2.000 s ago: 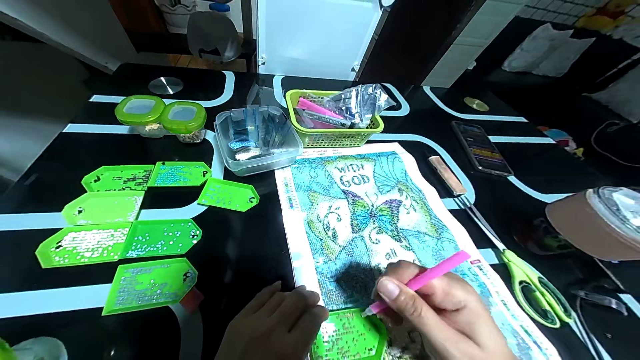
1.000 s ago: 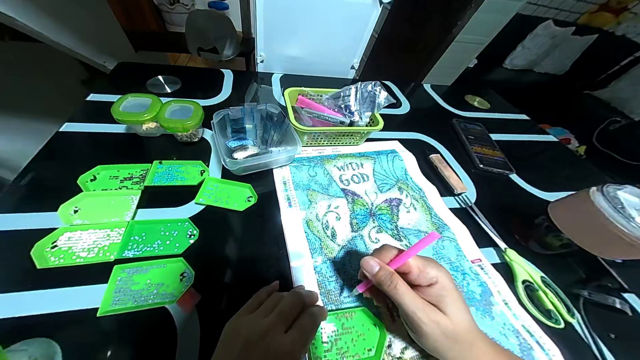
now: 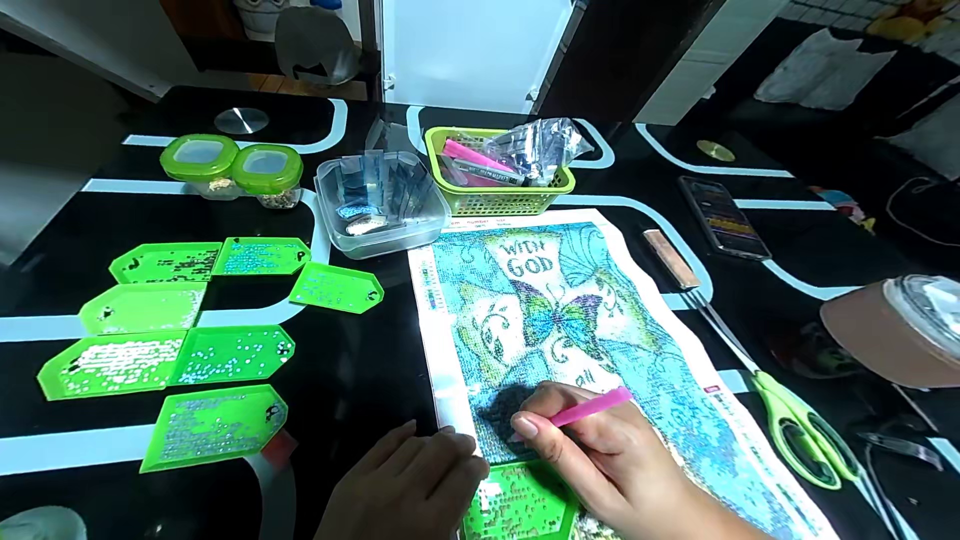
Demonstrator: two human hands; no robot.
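Observation:
A pink applicator pen (image 3: 592,407) is held between the thumb and fingers of my right hand (image 3: 600,457), its tip at the lower left part of the diamond painting canvas (image 3: 559,315). My left hand (image 3: 412,484) rests at the canvas's lower left edge, its fingers loosely bent beside a green plastic tray (image 3: 517,499) of small drills. That tray lies on the canvas, partly hidden by my right hand. The canvas shows a butterfly, a cross and lettering. Farther left on the table are several more green trays (image 3: 214,426) holding drills of different colours.
Behind the canvas stand a green basket (image 3: 502,201) of pens and plastic bags and a clear plastic container (image 3: 390,240). Green-lidded jars (image 3: 267,171) stand at the back left. At the right are a phone (image 3: 724,217), green-handled scissors (image 3: 802,427), a wooden-handled tool (image 3: 670,257) and a lidded cup (image 3: 900,330).
My right hand with the pink pen has moved from over the near green tray up onto the canvas. My left hand has stayed beside the tray.

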